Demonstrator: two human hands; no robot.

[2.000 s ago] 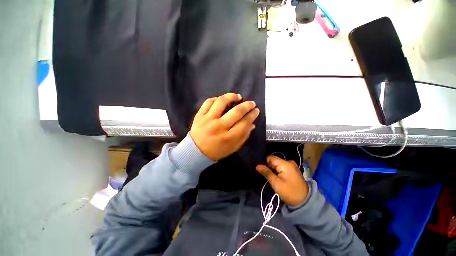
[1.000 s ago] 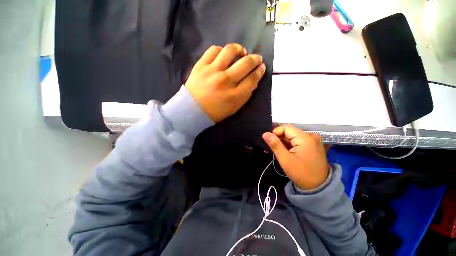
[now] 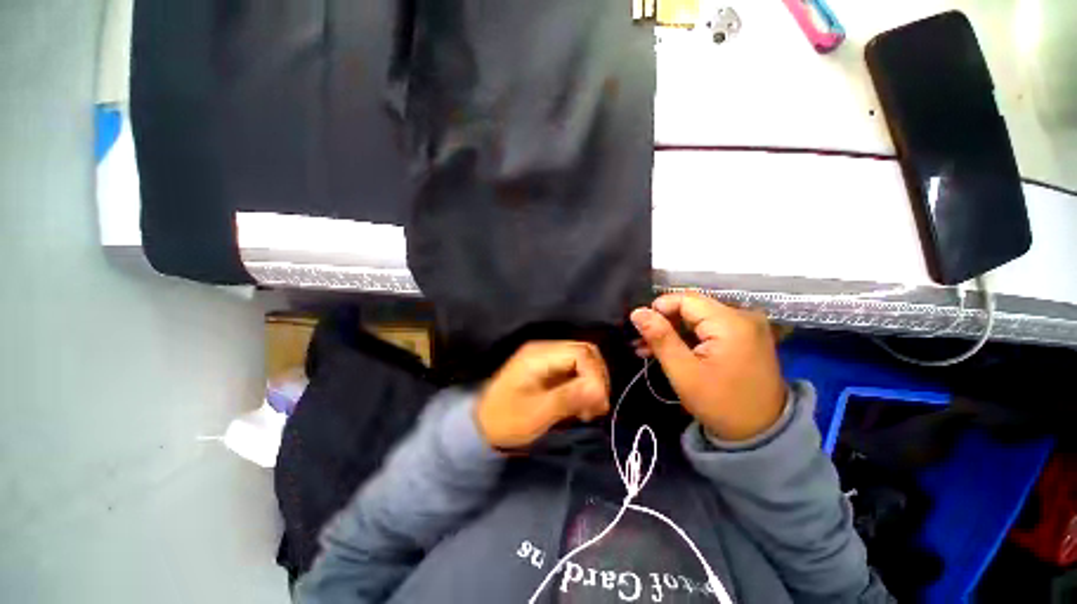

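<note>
A large dark fabric panel (image 3: 537, 177) lies over the white table and hangs over its front edge towards my lap. My right hand (image 3: 720, 360) pinches the panel's right edge between thumb and fingers at the table's front edge. My left hand (image 3: 546, 393) is low over my lap with its fingers curled, slightly blurred, against dark fabric; whether it grips the fabric cannot be told. A metal plate with a brass-coloured bit (image 3: 644, 11) shows at the top edge, beside the panel's right edge.
A black smartphone (image 3: 948, 148) with a white cable lies on the table's right. Pink and blue snips (image 3: 815, 21) lie at the top. A measuring tape strip (image 3: 827, 312) runs along the front edge. A blue crate (image 3: 992, 496) stands lower right. A white earphone cord (image 3: 632, 472) hangs over my chest.
My left hand has left the panel on the table and moved down to my lap. My right hand has moved up and right since the first frame, still at the panel's edge.
</note>
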